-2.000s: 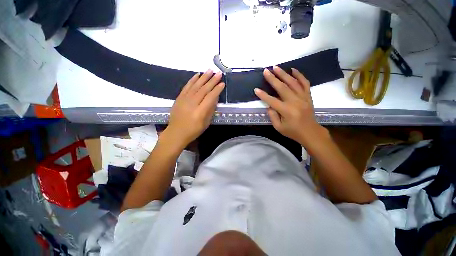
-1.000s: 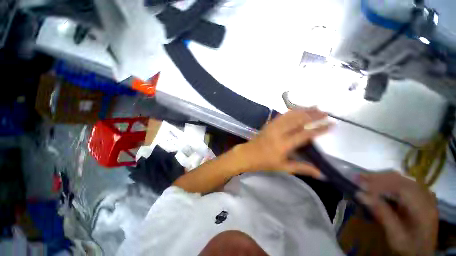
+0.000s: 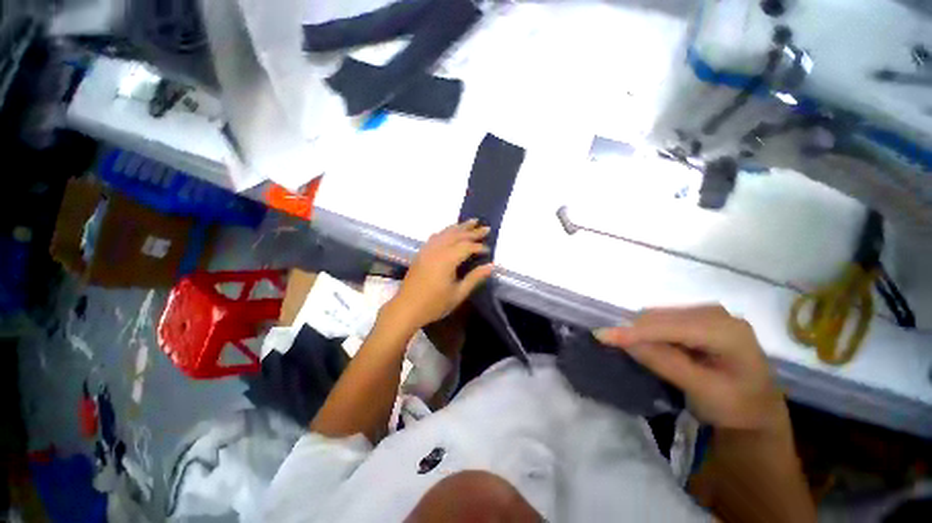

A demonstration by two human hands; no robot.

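A dark strip (image 3: 495, 176) lies on the white table with its far end up the table; its near part hangs over the front edge. My left hand (image 3: 450, 268) rests on this strip at the table edge, fingers bent over it. My right hand (image 3: 705, 358) pinches a dark piece (image 3: 605, 374) between thumb and fingers, held in front of the table edge above my lap. Whether the two dark parts are one piece is hidden below the edge.
The sewing machine (image 3: 787, 92) stands at the upper right. Yellow-handled shears (image 3: 836, 315) lie at right, black snips (image 3: 895, 298) beside them. Dark cut strips (image 3: 404, 84) and hanging white sheets (image 3: 261, 92) are at upper left. A red stool (image 3: 210, 325) and white scraps (image 3: 337, 306) are below.
The dark strip, earlier flat along the front edge under both hands, now has one end pointing up the table and its near part over the edge. My right hand has left the table. The view has turned left.
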